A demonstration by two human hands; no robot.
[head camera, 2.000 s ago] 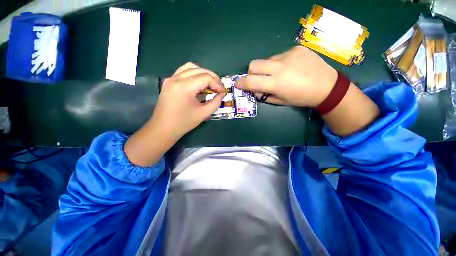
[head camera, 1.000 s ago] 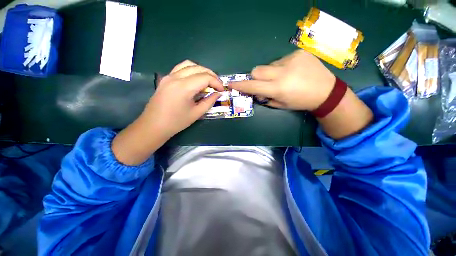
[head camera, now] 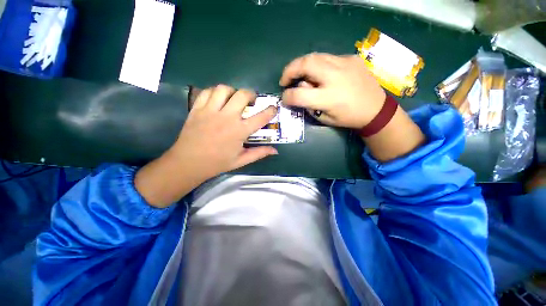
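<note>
The open phone body (head camera: pixel 293 128) lies on the dark green mat, with circuitry at its right end and a small orange-brown flex part near its middle. My left hand (head camera: pixel 218 128) lies over its left part, fingers spread on top and thumb along the near edge, holding it. My right hand (head camera: pixel 341 89) is at the far right corner, thumb and forefinger bent. A thin dark tool (head camera: pixel 312 113) shows partly under the right fingers; its tip cannot be made out. The left end of the phone is hidden.
Orange flex cables with white sections (head camera: pixel 392 63) lie in a pile at right. Bagged flex cables (head camera: pixel 479 92) and a clear crumpled bag (head camera: pixel 516 128) lie far right. A white sheet (head camera: pixel 148 45) and a blue box (head camera: pixel 63 45) of white strips are upper left. Part of a person shows at the right edge.
My left fingers have opened from a pinch and lie flatter over the phone. My right forefinger has drawn back from the phone's middle and bent. The view has shifted slightly.
</note>
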